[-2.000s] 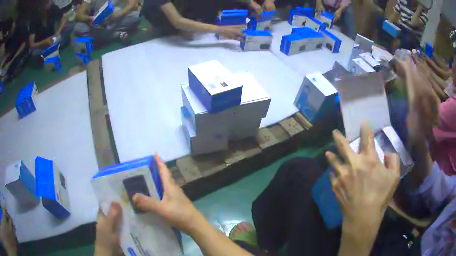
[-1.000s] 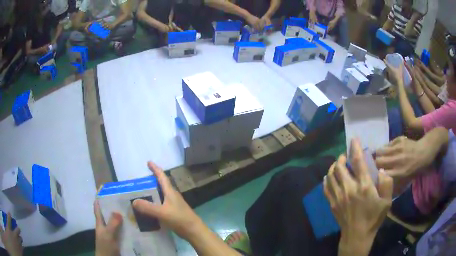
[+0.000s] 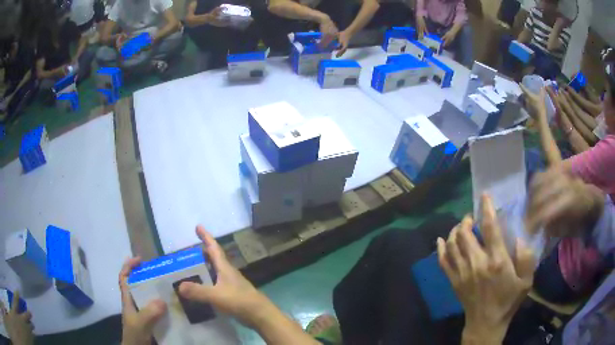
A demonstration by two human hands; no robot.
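A white and blue retail box [image 3: 172, 290] is held at the lower left. Its blue end panel faces up and a dark product picture shows on its white face. My left hand [image 3: 140, 311] grips its left side, thumb on the white face. My right hand [image 3: 226, 290] grips its right side, thumb over the dark picture and one finger raised above the box edge. The bottom of the box and both forearms are partly cut off by the lower frame edge.
Stacked boxes [image 3: 286, 151] stand at the edge of a white-covered pallet [image 3: 202, 135]. A neighbour's hand [image 3: 489, 269] is at an opened box [image 3: 499, 165] on the right. More boxes and seated people surround the pallets. A foot [image 3: 324, 328] is below.
My box has turned more upright and sits slightly lower, with its blue end showing more. My right hand's finger has lifted off it. The neighbour's second hand has moved in at the opened box.
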